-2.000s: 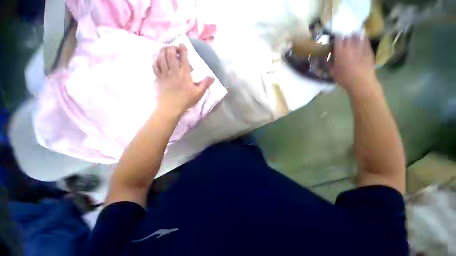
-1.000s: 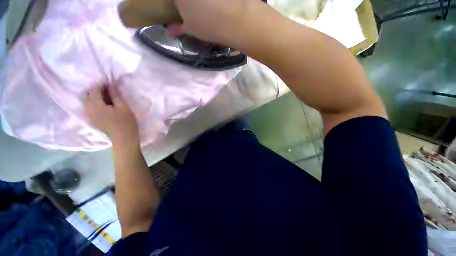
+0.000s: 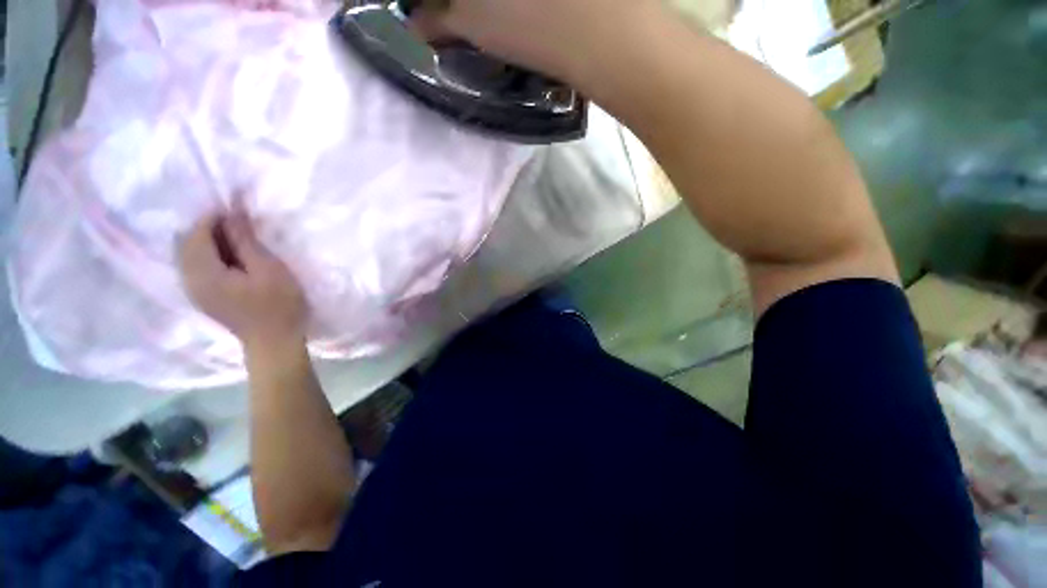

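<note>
A pale pink garment (image 3: 310, 172) lies spread and wrinkled over the pressing board. My left hand (image 3: 245, 276) is on its near part, with fingers curled and pinching a fold of the cloth. The steam iron (image 3: 459, 80) sits on the garment's far right part, its dark soleplate with a shiny rim facing me. My right hand (image 3: 488, 21) is at the top edge, partly cut off, closed around the iron's handle, which is mostly hidden.
The grey-white board (image 3: 69, 408) shows at the left end. An off-white cover (image 3: 574, 195) shows right of the garment. A tan pad with white paper (image 3: 798, 46) is at the top right. Papers (image 3: 235, 517) and blue cloth (image 3: 69, 517) lie below left. Pale cloth (image 3: 999, 425) is at the lower right.
Two seconds ago the iron was at the right and my left hand lay on the cloth. Now the iron is on the garment; in the last second it has shifted slightly up and right in view.
</note>
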